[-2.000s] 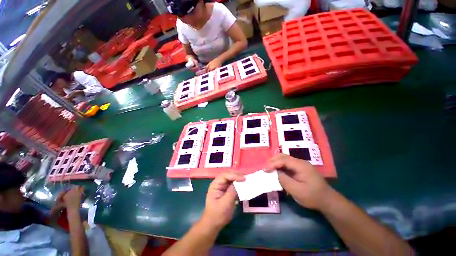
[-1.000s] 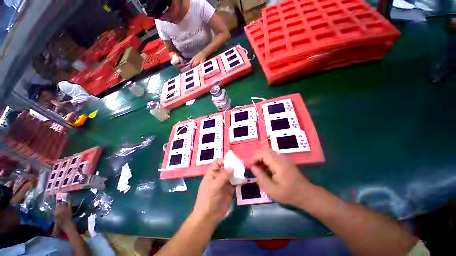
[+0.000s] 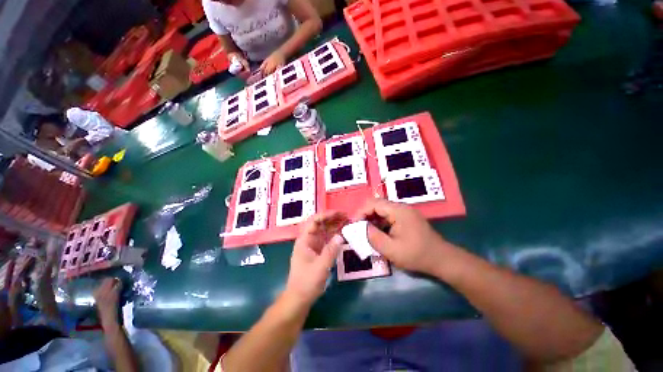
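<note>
A white cloth (image 3: 356, 237) is folded small in my right hand (image 3: 398, 234), which grips it between thumb and fingers. My left hand (image 3: 315, 254) is just left of the cloth, palm turned up and fingers loosely curled apart, holding nothing visible. A pale pink camera (image 3: 363, 266) lies screen up on the bench below the cloth, its upper part partly covered. Behind my hands is the red-pink foam tray (image 3: 347, 200) with four columns of white cameras (image 3: 409, 187), screens up. The third column has two cameras and a bare pocket at the near end. White cords loop at the tray's edges.
A clear bottle (image 3: 309, 123) stands behind the tray, another (image 3: 214, 145) further left. Stacked red trays (image 3: 465, 54) are at the back right. A person works at another camera tray (image 3: 288, 102); a third tray (image 3: 94, 241) and white scraps (image 3: 171, 248) lie left.
The cloth was spread between both hands, then bunched in my left hand; now it is folded in my right. The view has shifted, moving the bench scene up and left.
</note>
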